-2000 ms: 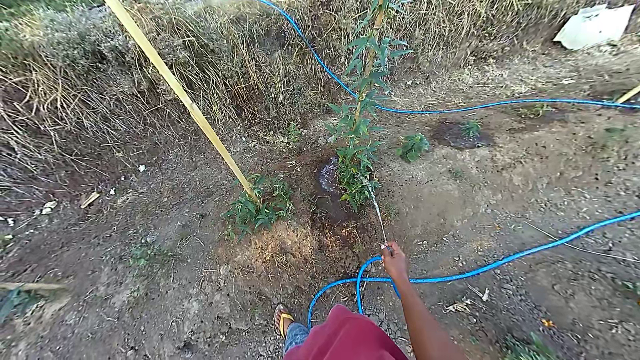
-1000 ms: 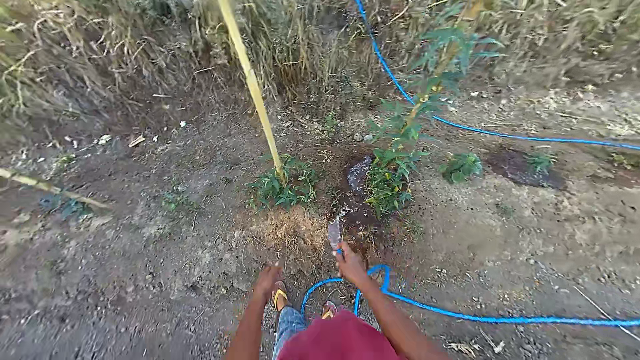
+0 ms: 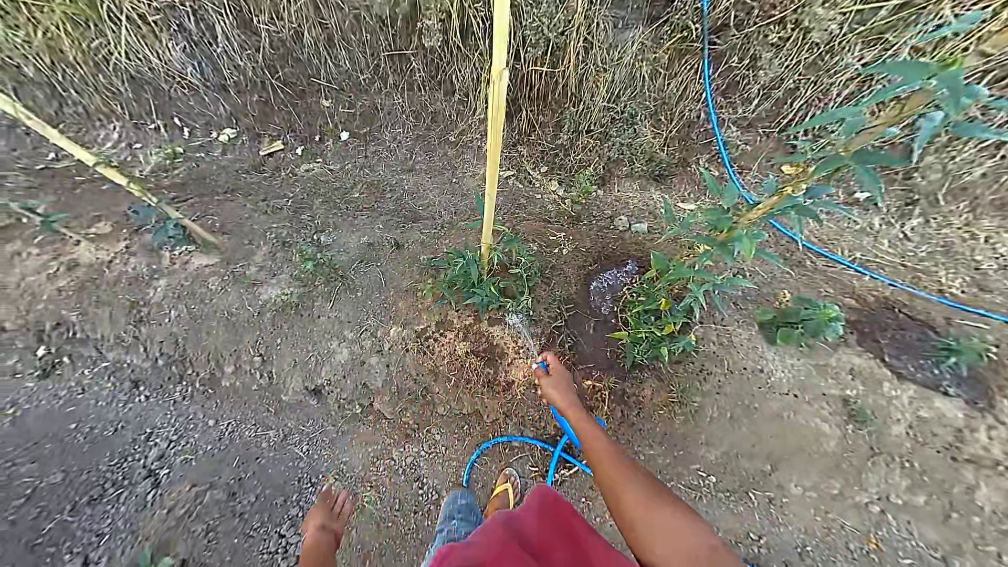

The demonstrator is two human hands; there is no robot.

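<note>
My right hand (image 3: 556, 381) is closed around the end of a blue hose (image 3: 564, 423), and water (image 3: 521, 331) sprays from it toward a low green plant (image 3: 478, 279) at the foot of a pale wooden stake (image 3: 494, 126). To the right of that plant, a foamy puddle (image 3: 610, 287) lies beside a taller leafy plant (image 3: 669, 307) tied or growing along a slanting stake. My left hand (image 3: 327, 516) hangs at the lower left with fingers apart, holding nothing.
The hose loops (image 3: 504, 441) near my sandalled foot (image 3: 504, 490). More blue hose (image 3: 835, 256) crosses at the right, past a small plant (image 3: 800, 320) and wet soil (image 3: 906, 346). Another stake (image 3: 110, 172) leans at the left. Dry grass (image 3: 315, 55) lines the back.
My right hand has brought the hose end from the taller plant's side toward the staked low plant. My left hand, out of view at first, has moved out to the left. The view has shifted left.
</note>
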